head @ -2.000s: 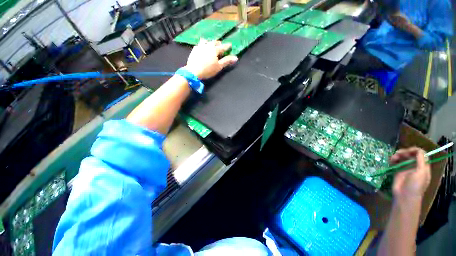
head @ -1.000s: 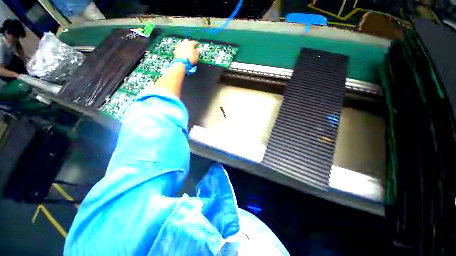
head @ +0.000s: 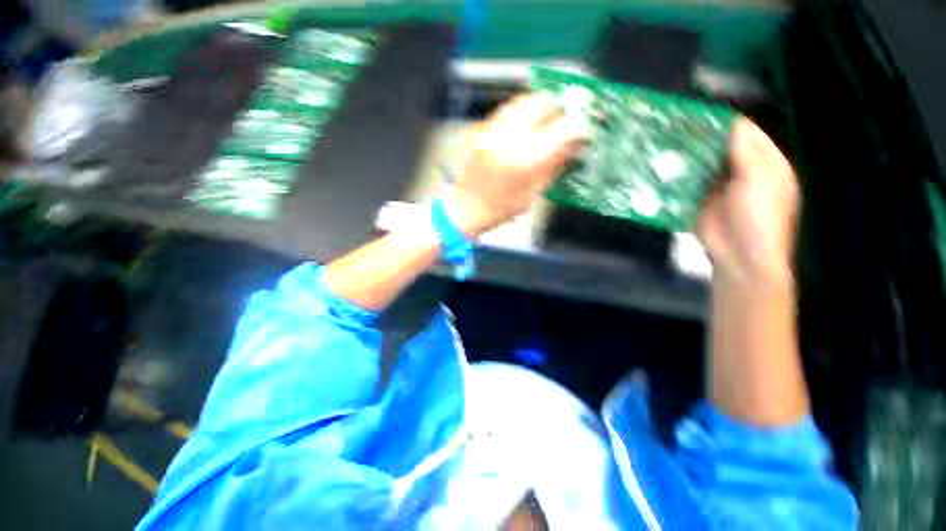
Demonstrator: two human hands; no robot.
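A green populated circuit board point(head: 648, 150) is held up in front of me, blurred by motion, above the rails. My left hand point(head: 513, 156), with a blue wrist strap point(head: 452, 239), is at the board's left end, fingers over its edge. My right hand point(head: 755, 197) grips the board's right end. The dark ribbed plate lies behind and below the board and is partly hidden by it. Its far part point(head: 648, 52) and near part show.
A row of circuit boards point(head: 275, 130) lies at the left, with a black tray point(head: 363, 124) beside it. Farther left are a film-wrapped dark tray point(head: 182, 104) and a crumpled clear bag point(head: 73, 114). A tall dark stack point(head: 861, 207) stands at the right.
My left hand has moved right from the row of boards and is now at a raised board. My right hand has come into view, gripping that board's other end.
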